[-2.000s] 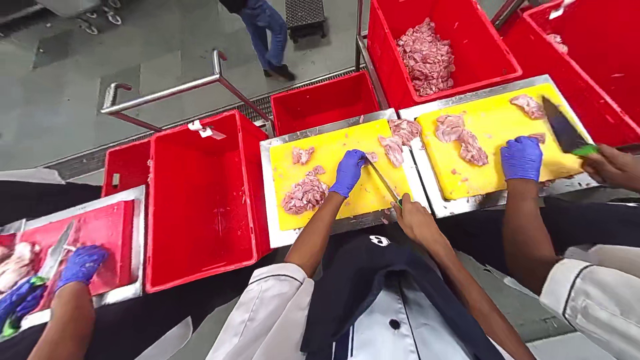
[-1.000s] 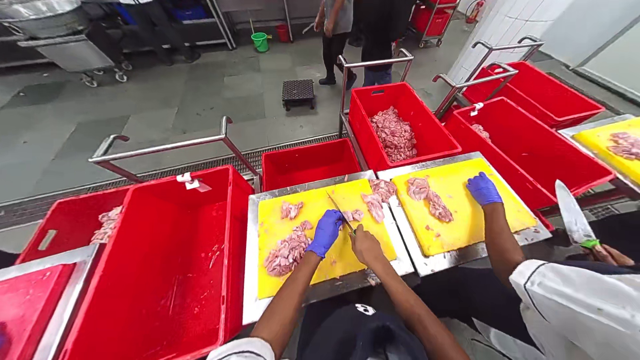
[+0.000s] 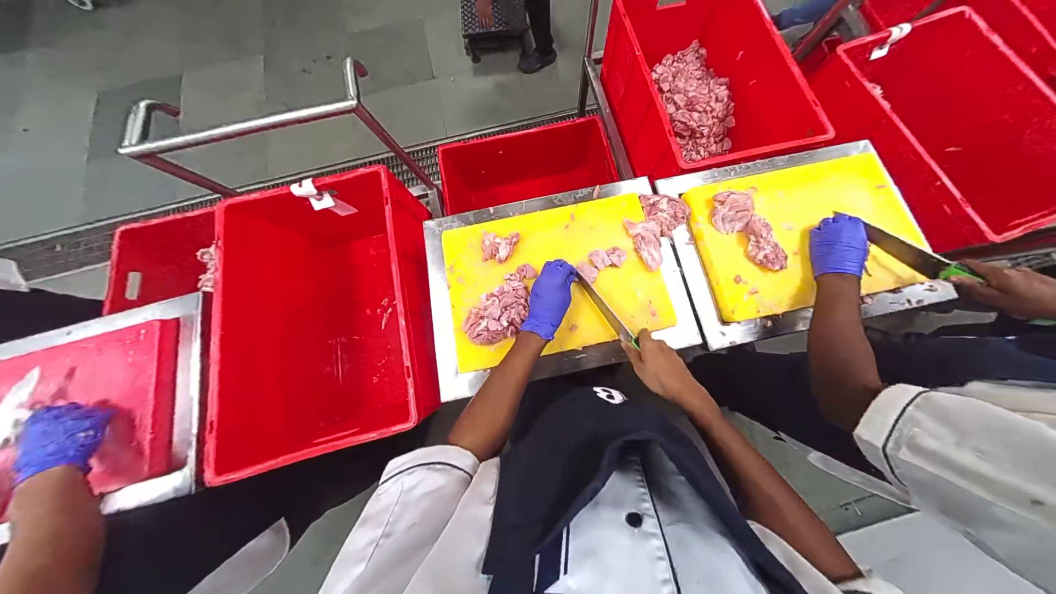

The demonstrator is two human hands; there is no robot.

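Note:
My left hand (image 3: 551, 299), in a blue glove, rests with curled fingers on a yellow cutting board (image 3: 544, 227) at the knife's tip; whether it pinches meat is hidden. My bare right hand (image 3: 658, 363) grips a knife (image 3: 606, 307) by its green handle at the board's near edge, the blade pointing up and left to the glove. A pile of cut raw meat (image 3: 498, 312) lies left of my left hand, with a small piece (image 3: 499, 246) above it. Small meat pieces (image 3: 606, 258) lie beyond the blade. Larger raw meat pieces (image 3: 646, 241) lie at the board's right edge.
A co-worker's gloved hand (image 3: 838, 246) and knife (image 3: 903, 247) are at the yellow board on the right. Another gloved hand (image 3: 62, 437) works on a red board (image 3: 124, 388) at left. Red crates (image 3: 313, 330) stand beside and behind, one holding cut meat (image 3: 695, 103). A metal rail (image 3: 247, 128) rises behind.
The view has swung between frames. The co-worker's knife on the right, raised off the board one second ago, is now down beside that person's gloved hand. My knife stays by my left glove.

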